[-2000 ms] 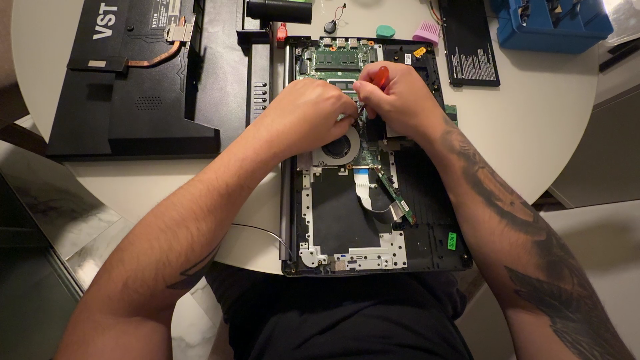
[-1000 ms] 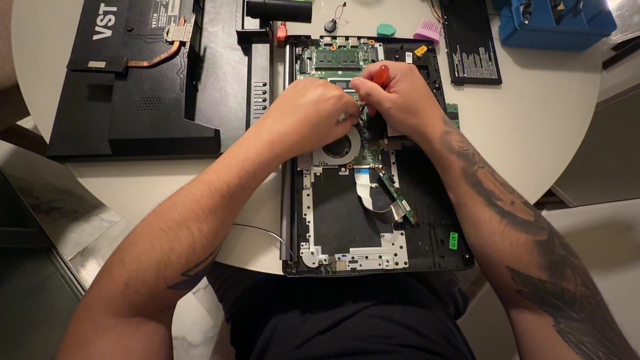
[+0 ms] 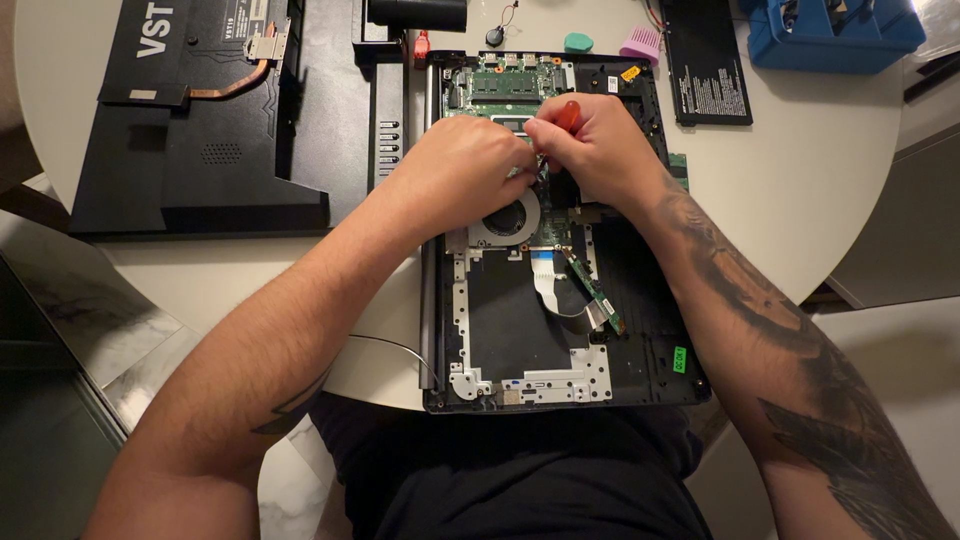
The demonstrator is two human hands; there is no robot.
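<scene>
An opened laptop chassis (image 3: 637, 300) lies on the table with its green motherboard (image 3: 559, 225) exposed. My right hand (image 3: 600, 142) grips a tool with a red handle (image 3: 569, 116), most likely a screwdriver; its tip is hidden between the hands. Close beside it, my left hand (image 3: 480, 165) is over the board, fingertips bent down near the tool; whether they pinch anything is hidden. Just below the left hand sits the cooling fan (image 3: 504, 219). A white ribbon cable (image 3: 545, 285) runs from the board's lower edge to a small narrow circuit board (image 3: 596, 292), which lies slanted.
Left on the round white table (image 3: 795, 210) is a black device housing (image 3: 247, 180) with a copper heat pipe (image 3: 232, 90) on it. Beyond the laptop lie a coin cell with wires (image 3: 495, 35), a teal piece (image 3: 578, 43), a pink comb-like piece (image 3: 641, 45), a battery pack (image 3: 705, 67) and a blue organizer (image 3: 832, 37).
</scene>
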